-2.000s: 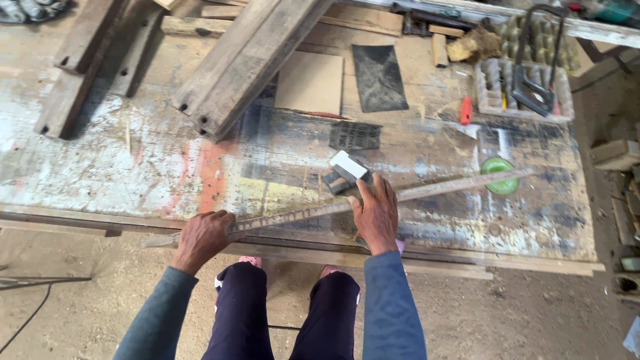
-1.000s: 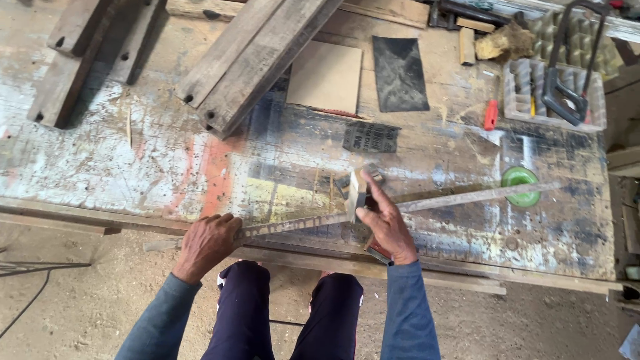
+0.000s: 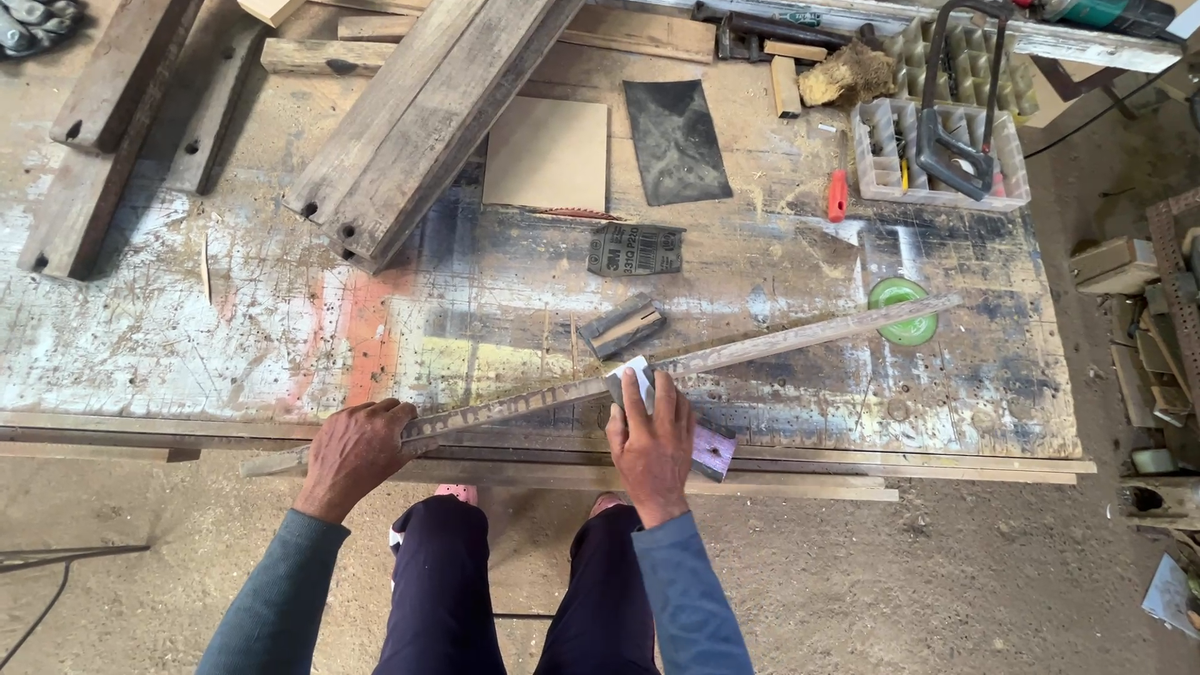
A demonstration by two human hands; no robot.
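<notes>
A long, narrow wooden strip (image 3: 769, 349) with a carved or marked left part lies slantwise over the bench's front edge. My left hand (image 3: 361, 452) grips it near its left end, which pokes out past the hand. My right hand (image 3: 652, 436) holds a small sanding block (image 3: 630, 379) with a white top against the strip's middle; the block's underside is hidden. Beside that hand, at the bench edge, lies a purple-faced block (image 3: 713, 450). Just behind the strip rests a sandpaper-wrapped wooden block (image 3: 623, 325). The strip's right end crosses a green round lid (image 3: 902, 311).
Heavy timber beams (image 3: 422, 122) lie at the back left. Behind the strip are a folded sandpaper piece (image 3: 636, 249), a dark abrasive sheet (image 3: 677, 141) and a square board (image 3: 547, 155). A red-handled screwdriver (image 3: 837, 192), a hacksaw (image 3: 954, 155) and a compartment box (image 3: 877, 178) occupy the back right.
One second ago my right hand held the block tilted up on edge; now the block is down on the strip, with its white side up. My left hand keeps its grip on the strip.
</notes>
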